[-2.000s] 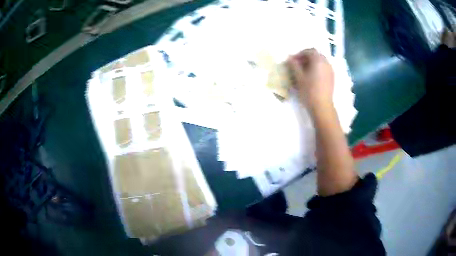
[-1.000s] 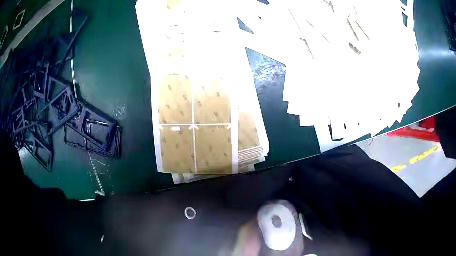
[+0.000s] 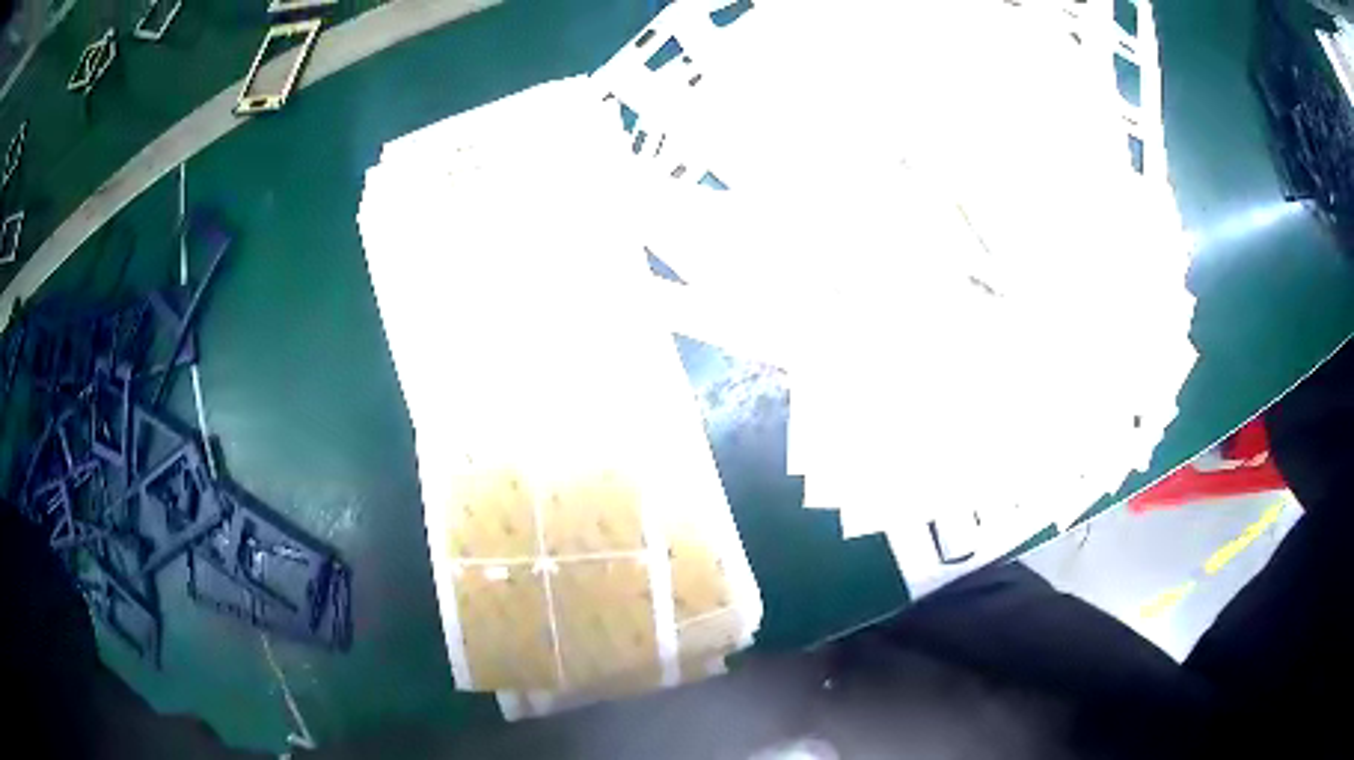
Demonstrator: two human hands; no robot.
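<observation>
A long stack of adhesive sheets [image 3: 602, 616] lies in front of me on the green table, tan rectangles with pale lines at its near end and overexposed white farther up. A white fan-shaped pile of waste sheets [image 3: 950, 327] lies to its right, with rectangular cut-outs along its far edges and a few thin scraps on top. A tangled heap of dark plastic frames [image 3: 126, 460] lies at the left. Neither of my hands shows in the picture; only dark clothing is at the lower edge.
A grey-white rail [image 3: 164, 149] curves across the upper left. Beyond it are several pale outlined frames; one frame [image 3: 278, 67] overlaps the rail. A dark pile [image 3: 1307, 126] lies at the far right. A red object [image 3: 1218, 472] and grey floor with a yellow line show at lower right.
My right hand was over the white pile two seconds ago; it is out of view now. The view has shifted, and the blurred hand and white round object at the bottom have mostly left the picture.
</observation>
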